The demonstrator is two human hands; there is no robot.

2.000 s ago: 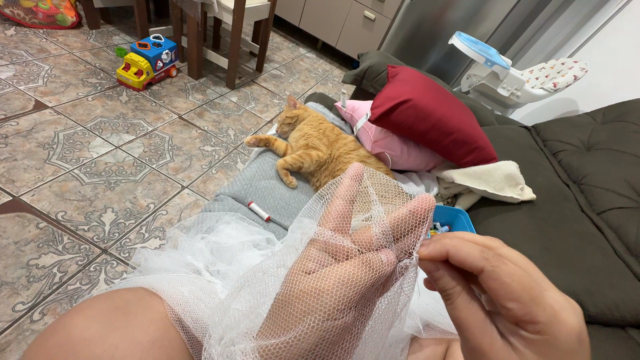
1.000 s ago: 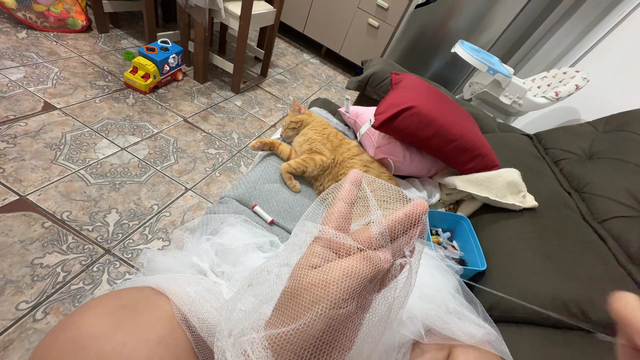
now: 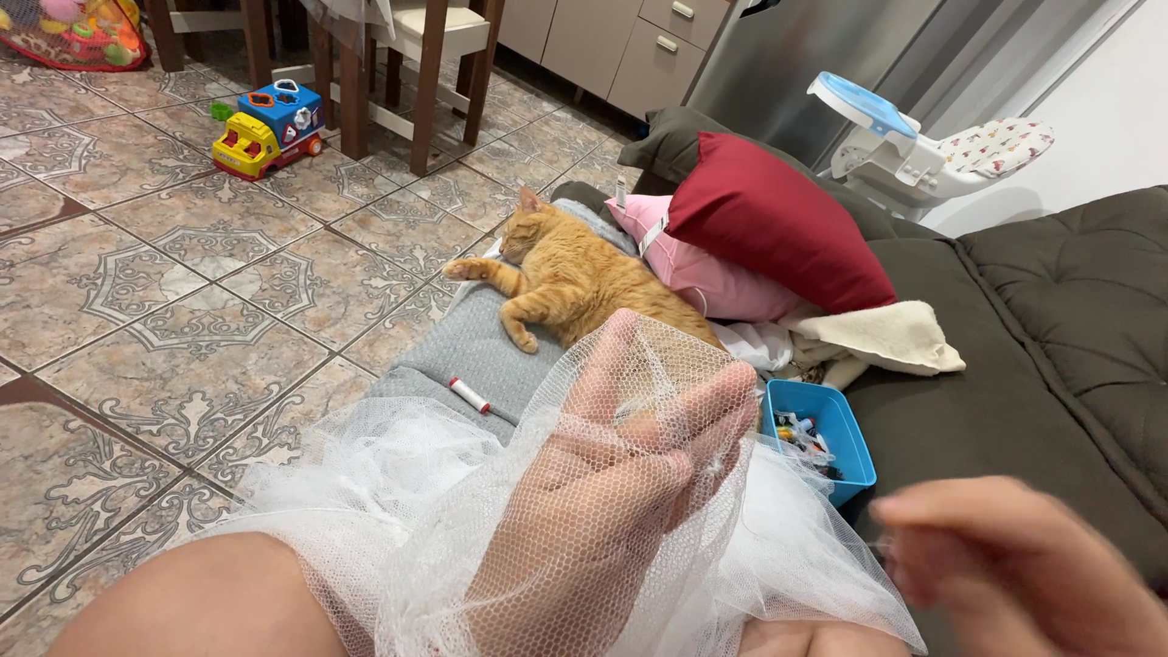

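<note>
White tulle netting [image 3: 365, 456] lies gathered over my lap. My left hand [image 3: 593, 484] is under a layer of it, raised at the middle, with the thumb and fingers pinching the mesh and the index finger pointing up. To the right, apart from the netting, is my right hand [image 3: 1004, 566], blurred, its thumb and index finger close together. A tiny thin item seems to be at those fingertips, but blur hides what it is. A white thread spool with red ends [image 3: 469, 395] rests on the grey cloth beyond the netting.
An orange cat [image 3: 584, 274] lies on the grey cloth [image 3: 438, 338]. Right of my left hand stands a blue plastic box [image 3: 849, 438] of small items. Red [image 3: 776, 219] and pink [image 3: 693, 274] pillows lie on the dark sofa [image 3: 922, 411]. A toy truck [image 3: 269, 128] is on the tiled floor.
My right hand was at the netting beside my left fingers, then out at the right edge with a thread stretched from the netting. Now it is back nearer the netting. My left hand keeps its pinch.
</note>
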